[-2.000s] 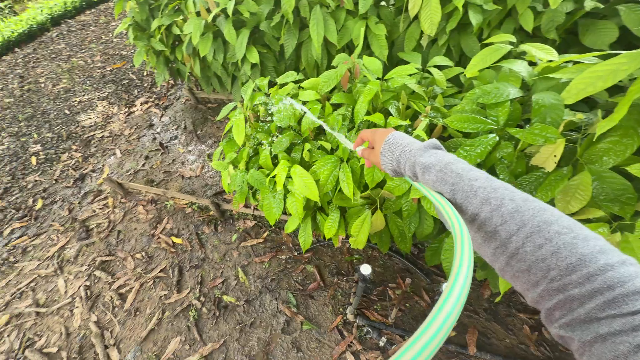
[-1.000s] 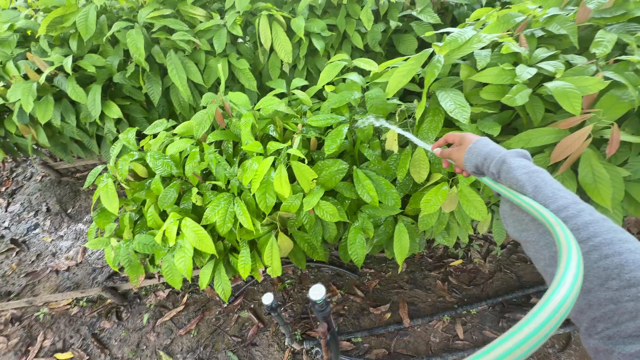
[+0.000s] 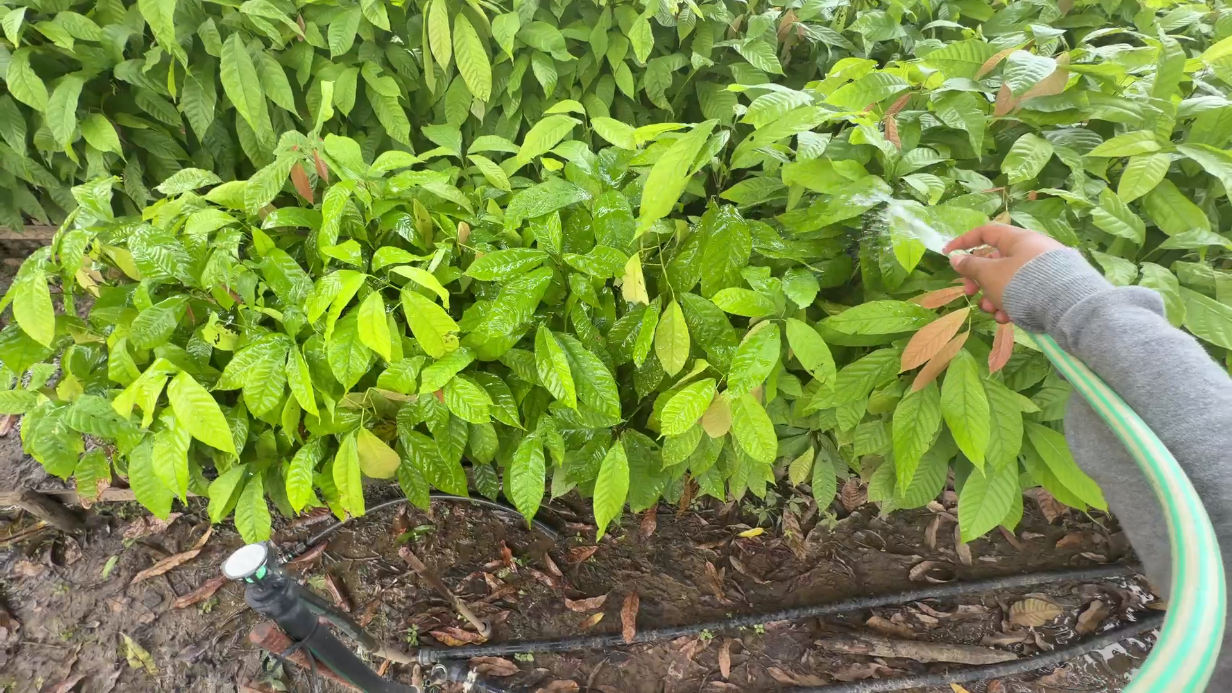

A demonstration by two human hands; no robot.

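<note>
My right hand, in a grey sleeve, grips the end of a green-and-cream striped garden hose at the right of the view. The hose curves from the lower right corner up along the forearm to the hand. Water sprays out leftward from the fingertips onto the leaves of the leafy green plants. Many of the middle leaves look wet and shiny. A few reddish-brown leaves hang just below the hand. My left hand is out of view.
A black upright pipe with a white-topped cap stands at the lower left, in front of the plants. Black irrigation tubes run over the muddy ground, among dry fallen leaves. Denser foliage fills the back.
The view has swung a good way to the right along the plants. The water jet now lands on foliage farther right than before. My right hand has kept hold of the hose.
</note>
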